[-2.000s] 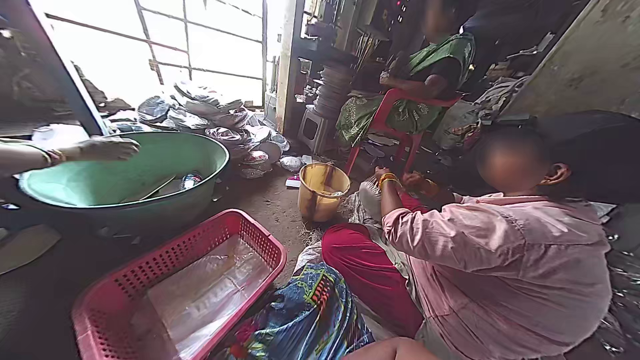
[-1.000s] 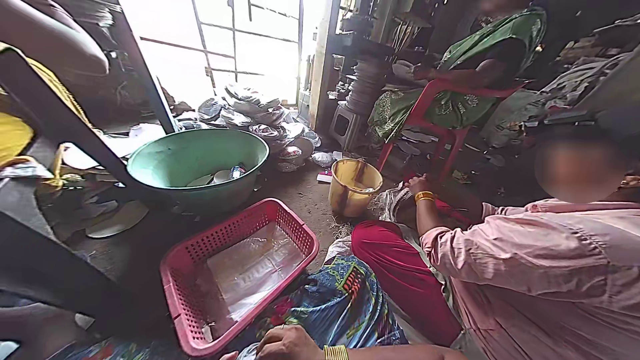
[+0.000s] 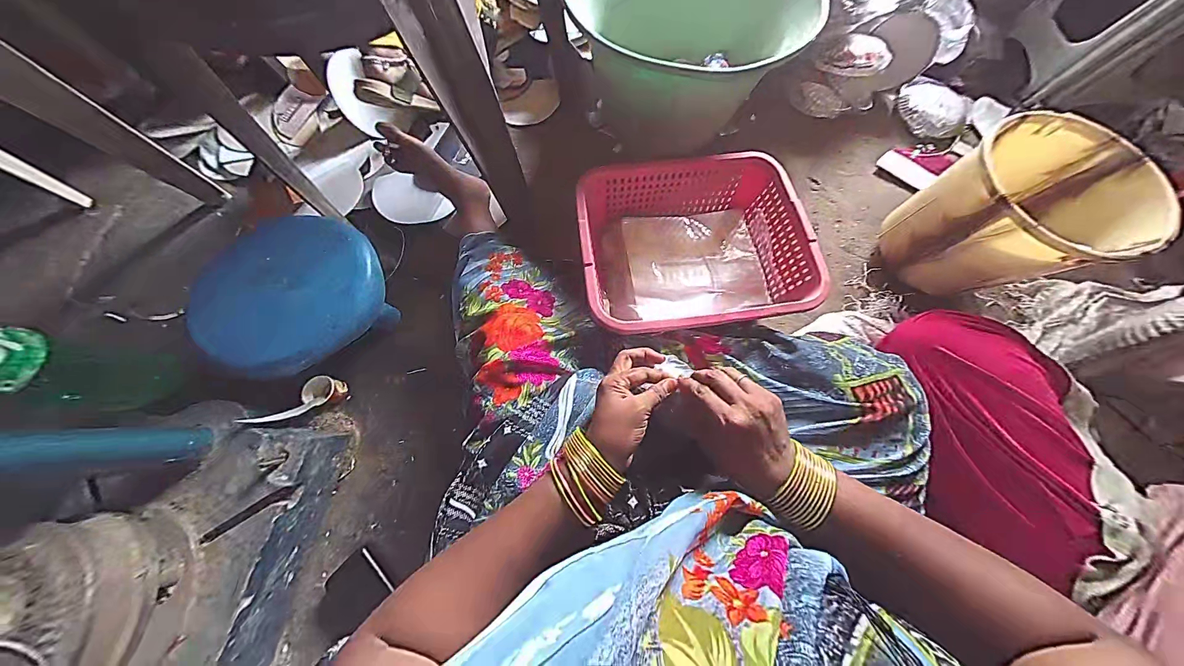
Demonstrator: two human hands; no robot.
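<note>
A small whitish piece [image 3: 674, 367], too small to name, is pinched between the fingertips of both my hands above my lap. My left hand [image 3: 629, 402] grips it from the left, and my right hand [image 3: 740, 421] holds its other side. Bangles circle both wrists. Just beyond my hands, a red perforated plastic basket [image 3: 703, 324] stands on the floor with a clear plastic sheet or bag [image 3: 694, 264] lying flat inside.
A green tub [image 3: 666, 102] stands behind the basket, a yellow bucket [image 3: 934, 231] at right. Beside me is a co-worker's red-clothed leg [image 3: 999, 425]. Leftward are a blue plastic container [image 3: 287, 296], metal table legs [image 3: 462, 102] and a machine's base [image 3: 213, 555].
The view has swung down to my lap. Both my hands are now together on the small whitish piece; one second ago only one hand showed clearly, low in view.
</note>
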